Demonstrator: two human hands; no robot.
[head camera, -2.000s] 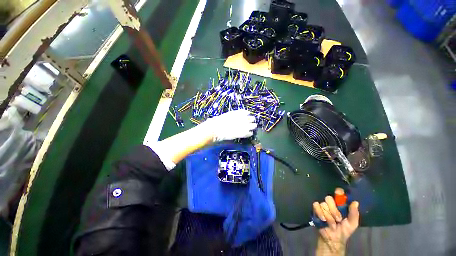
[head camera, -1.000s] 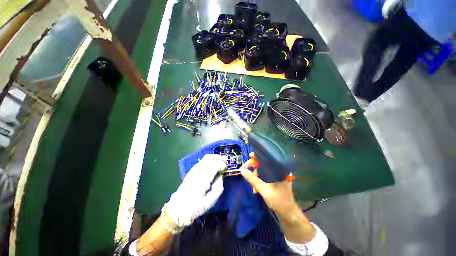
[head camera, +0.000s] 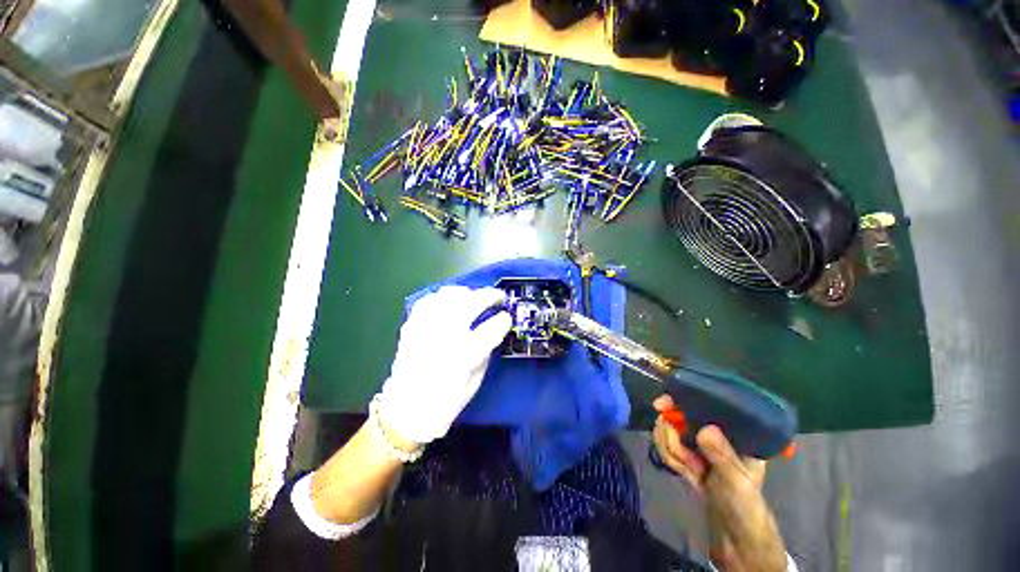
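Note:
A black squarish housing (head camera: 537, 342) lies open side up on the blue cloth (head camera: 548, 419), metallic parts showing inside. My left hand (head camera: 440, 358), in a white glove, pinches a small dark piece at the housing's left edge; what that piece belongs to is unclear. My bare right hand (head camera: 712, 467) grips the blue-grey handle of a soldering iron (head camera: 725, 408). The iron's silvery barrel points left, its end at the parts inside the housing. Whether the tip touches them cannot be told. Slim pliers or cutters (head camera: 588, 272) lie at the cloth's right edge.
A loose pile of wired components (head camera: 509, 145) lies behind the cloth. A black fan (head camera: 744, 223) with a wire grille stands on the right. Black housings (head camera: 772, 50) sit on a cardboard sheet (head camera: 554, 39) at the back. A cream rail (head camera: 302, 268) borders the conveyor (head camera: 162, 268) on the left.
My left hand moved from the component pile to the housing. My right hand brought the iron from the right side over the cloth, its barrel now reaching into the housing. The camera view shifted.

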